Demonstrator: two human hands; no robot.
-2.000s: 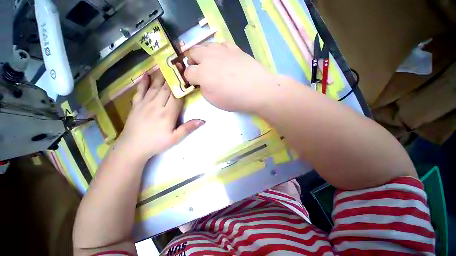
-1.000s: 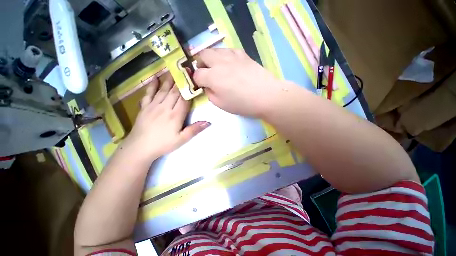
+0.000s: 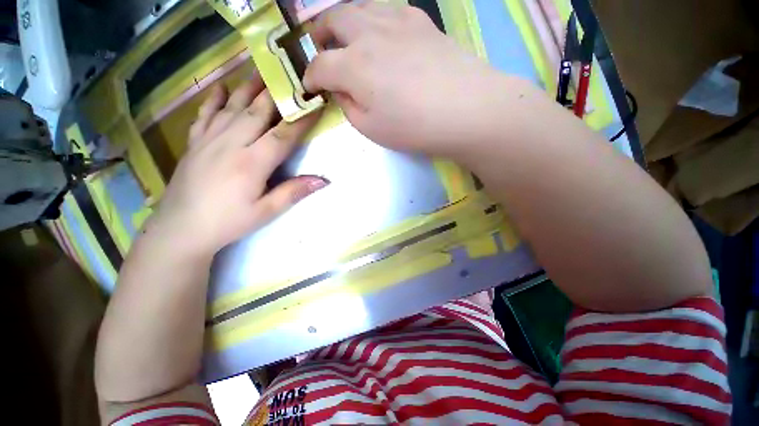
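Observation:
A yellow clamp (image 3: 267,61) with a U-shaped, slotted end stands over a shiny base plate (image 3: 366,170) edged with yellow tape and dark strips. My left hand (image 3: 229,166) lies palm down with fingers spread, its fingertips at the clamp's window over brown material (image 3: 169,148). My right hand (image 3: 391,75) is at the right side of the slotted end, with thumb and index fingertips bent close to a small white piece (image 3: 310,47) at the slot. Whether the fingertips pinch it cannot be told.
The machine head and needle area (image 3: 71,162) are at the left, below a white elongated part (image 3: 42,50). Black-and-red slim tools (image 3: 582,87) with a black cord lie at the plate's right edge. Brown bags (image 3: 666,50) with crumpled white paper are at the right. A green-edged bin (image 3: 537,312) is below.
The view has shifted, so the plate, clamp and machine sit higher and further left in the picture. Both hands keep nearly the same places at the clamp.

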